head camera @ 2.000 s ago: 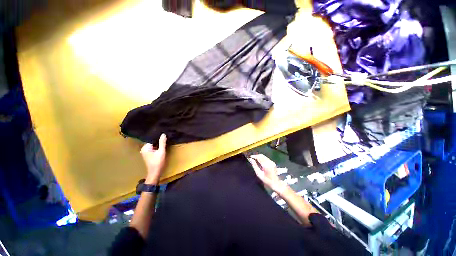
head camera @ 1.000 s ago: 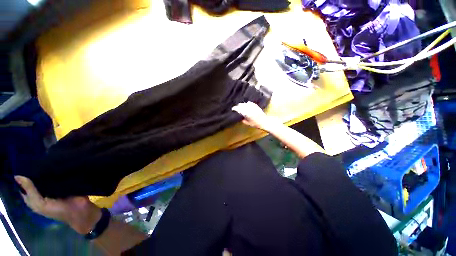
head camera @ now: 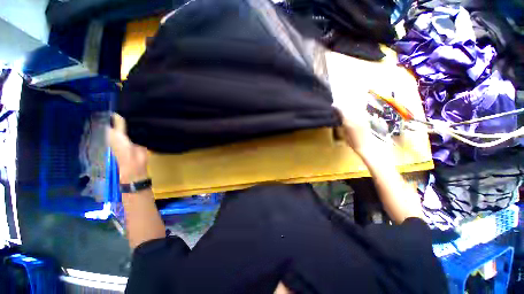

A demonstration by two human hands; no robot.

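Note:
A wide black garment panel (head camera: 224,86) is stretched between my hands over the yellow ironing table cover (head camera: 247,163). Long folds run along it and it looks blurred, partly raised. My left hand (head camera: 129,152) holds its left end beyond the table's left side. My right hand (head camera: 350,129) holds its right near corner; the fingertips are blurred and partly hidden by the cloth. The steam iron (head camera: 388,115) with its orange handle rests on the table's right end, beside my right hand.
Pale hoses (head camera: 471,135) run right from the iron. Purple satin pieces (head camera: 459,63) are heaped beyond the right end, with a grey-black stack (head camera: 482,186) below. A black pile (head camera: 356,26) lies at the far edge. Blue crates stand at left (head camera: 54,149) and lower right (head camera: 482,258).
The panel has moved up and away over the table, turning more level. My left hand has risen from the lower left with its end. My right hand has moved right with the near corner.

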